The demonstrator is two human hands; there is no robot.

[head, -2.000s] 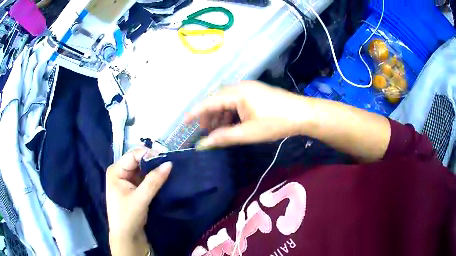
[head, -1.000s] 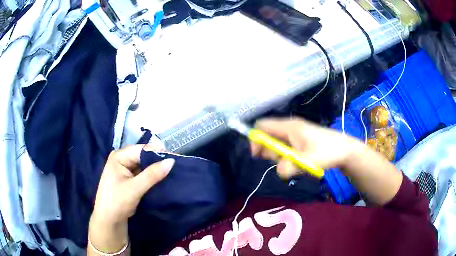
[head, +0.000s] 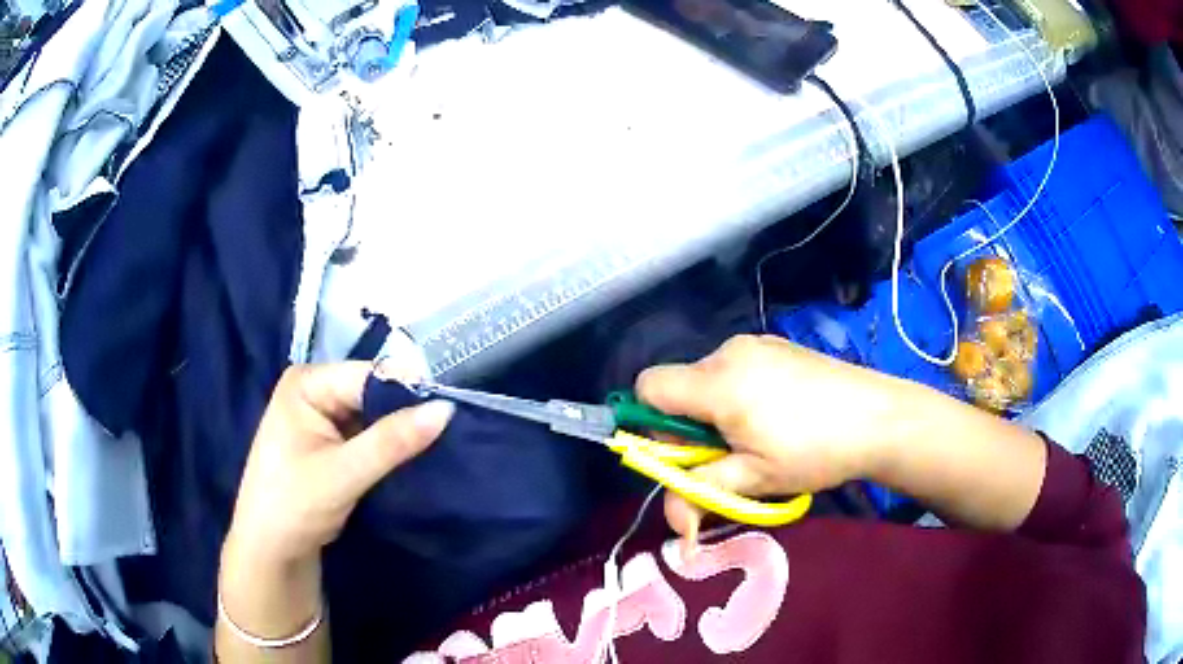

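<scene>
My left hand pinches the edge of the navy cloth between thumb and fingers near the table's front edge. A small pale and dark bit of the seam edge sticks up above the fingertips. My right hand holds the scissors by the green and yellow handle loops. The silver blades point left, and their tips lie at the cloth edge beside my left fingertips. The blades look nearly closed. Whether the tips are in the cloth cannot be told.
The white machine table carries a ruler strip along its front edge and a black slab. Pale garments heap at left. A blue crate with bagged orange fruit stands at right, beside hanging cables.
The scissors, lying on the table two seconds ago, are now in my right hand, with their tips brought left to the cloth edge. My left hand still pinches the navy cloth.
</scene>
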